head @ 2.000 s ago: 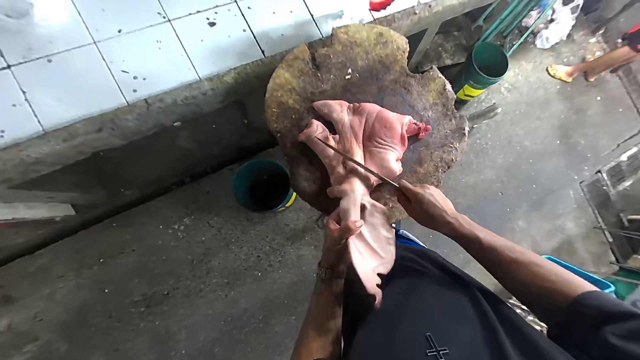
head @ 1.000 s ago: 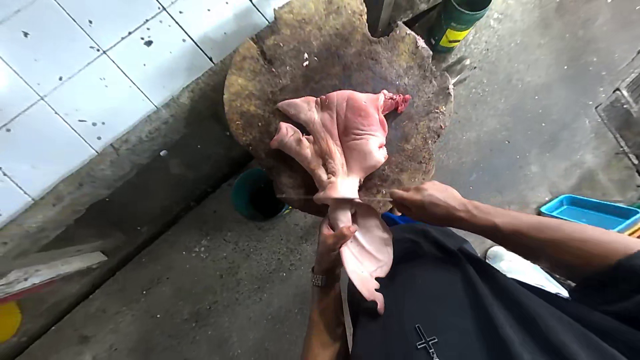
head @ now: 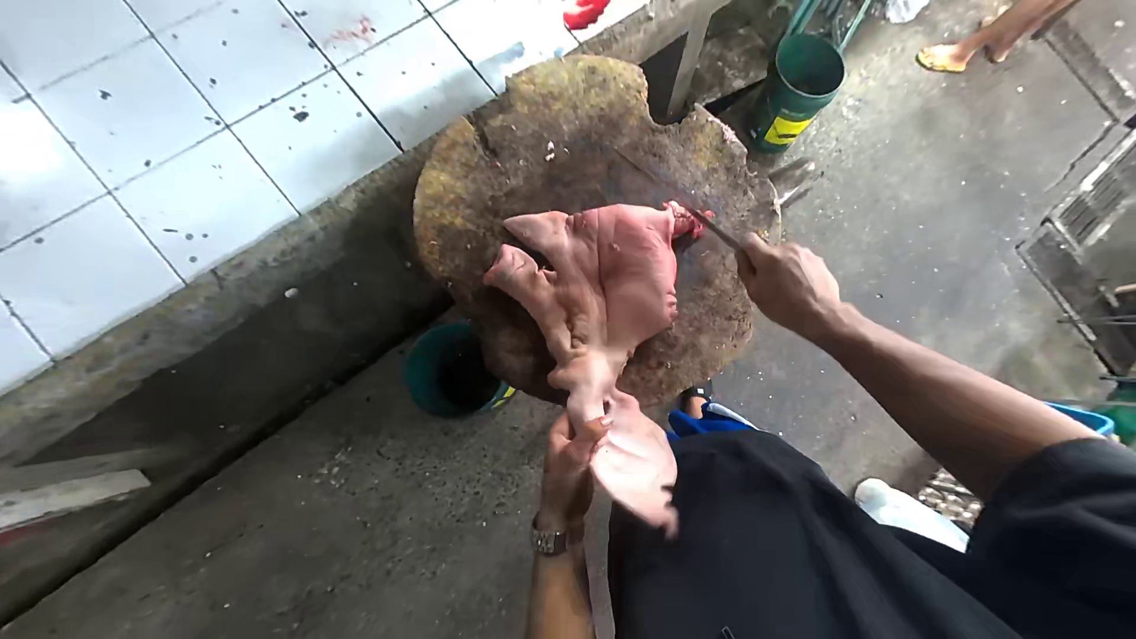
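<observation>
A pale pink piece of raw meat with skin [head: 621, 266], apparently pork, lies across a thick round wooden chopping block [head: 568, 115]. Its narrow end, with a broad ear-like flap, hangs over the block's near edge. My left hand [head: 572, 461], with a metal watch at the wrist, is closed around that narrow end beside the flap. My right hand [head: 794, 280] grips a long knife [head: 714, 231] at the block's right side. The blade points up and left, passing over or beside the red end of the meat; whether it touches cannot be told.
A white-tiled counter [head: 257, 115] with a concrete edge runs along the upper left. Dark green buckets stand left of the block [head: 422, 373] and at its upper right [head: 781, 98]. Another person's sandaled foot [head: 942, 58] is at the top right. A blue tray [head: 1083, 417] lies at the right edge.
My right hand has moved up and right, and the knife, earlier across the meat near its narrow end, is now by the red end. My left hand keeps its hold.
</observation>
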